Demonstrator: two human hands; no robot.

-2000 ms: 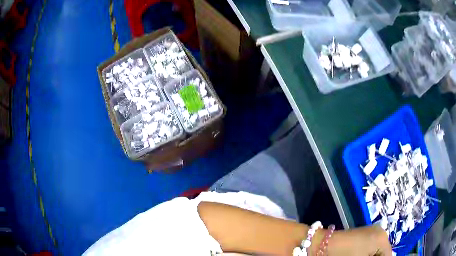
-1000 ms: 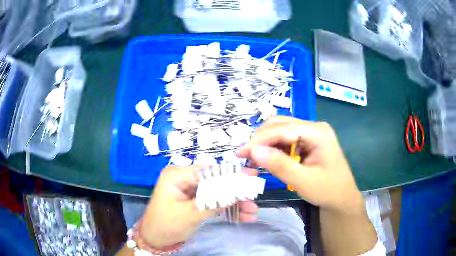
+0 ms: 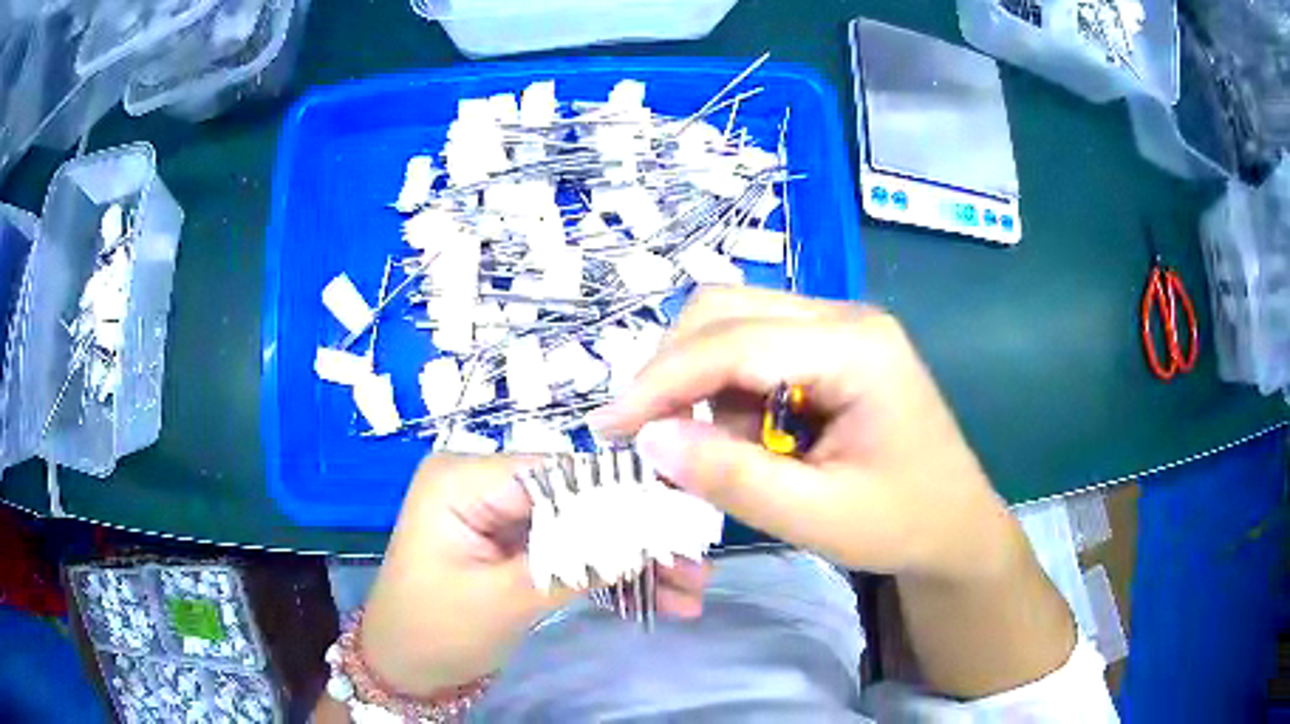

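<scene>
My left hand (image 3: 474,545) holds a fanned row of tabbed metal pins (image 3: 616,535), white tabs side by side, thin rods showing above and below them. My right hand (image 3: 835,439) has its thumb and forefinger at the top of this row; whether they pinch a single pin I cannot tell. A yellow-handled tool (image 3: 785,420) is tucked in my right palm, its tip hidden. The shallow blue tray (image 3: 304,467) lies just beyond my hands, with a loose pile of tabbed pins (image 3: 545,269) in it.
A digital scale (image 3: 937,120) and red-handled snips (image 3: 1170,318) lie right of the tray. A clear tub (image 3: 159,241) with tabbed pins stands left; more clear tubs line the back and right. A floor carton (image 3: 269,622) with a green label shows below the bench edge.
Two seconds ago the view faced the floor carton; it now faces the bench. Since one second ago, the tray and scale have shifted slightly up and left in view; both hands remain at the pin row.
</scene>
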